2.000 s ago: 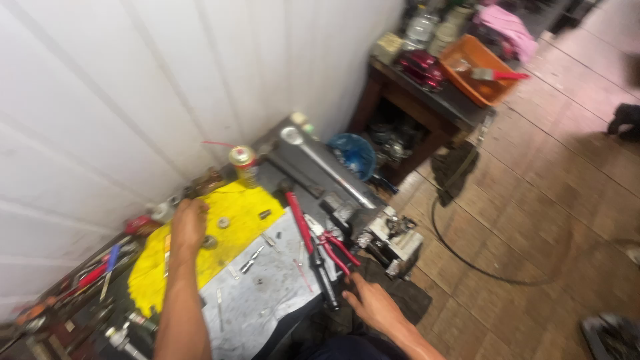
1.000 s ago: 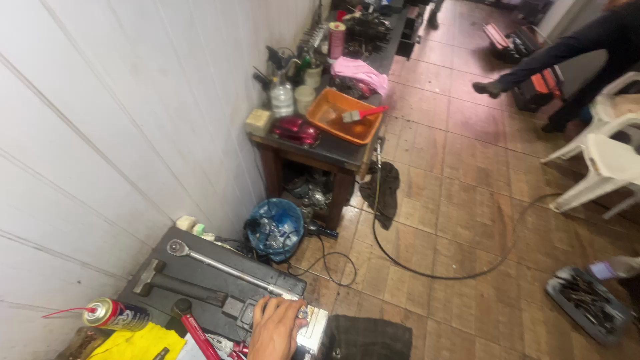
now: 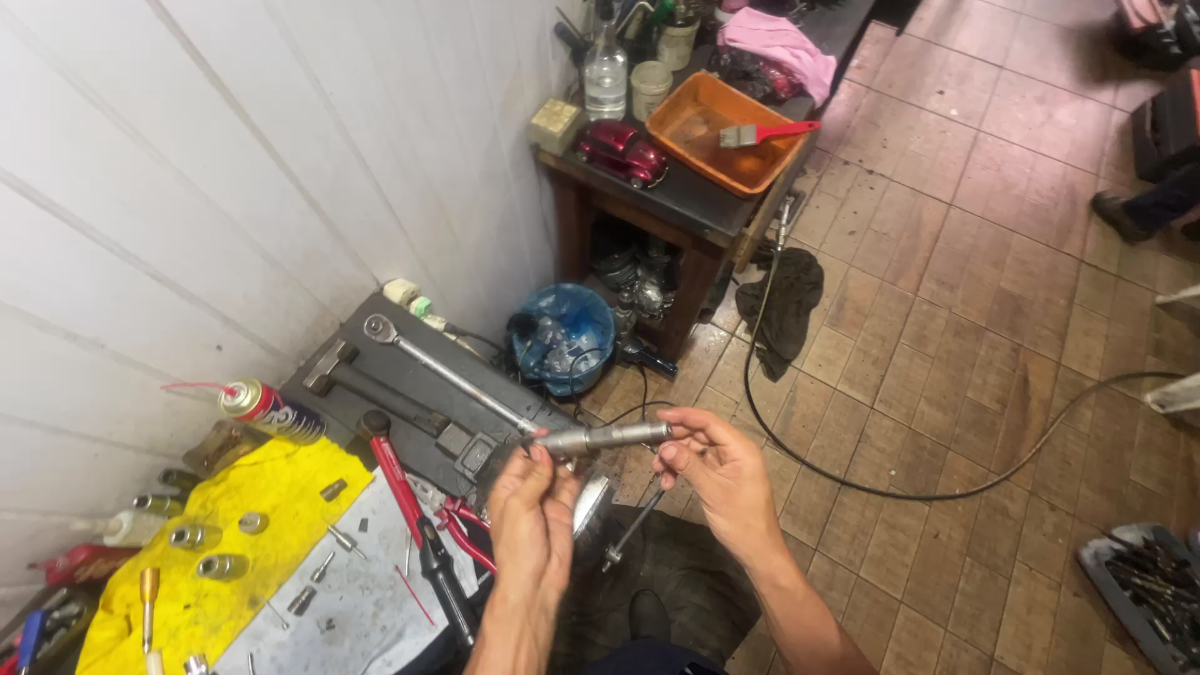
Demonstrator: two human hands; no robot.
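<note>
A cylindrical metal shaft lies level between my hands. My left hand grips its left end between thumb and fingers. My right hand pinches near its right end and also holds a thin metal rod that slants down to the left, with a small fitting at its lower tip. Below and left of my left hand, red-handled pliers lie beside a red and black torque wrench. Metal sockets and small metal parts rest on a yellow cloth and a grey sheet.
A long chrome ratchet and a hammer lie on the dark bench, near a spray can. Beyond stand a blue bucket and a table with an orange tray and brush. A black hose curves over the tiled floor.
Both hands are now raised together around the metal shaft; one second ago one hand was over the bench's right end. Two seconds ago my left hand was over the yellow cloth.
</note>
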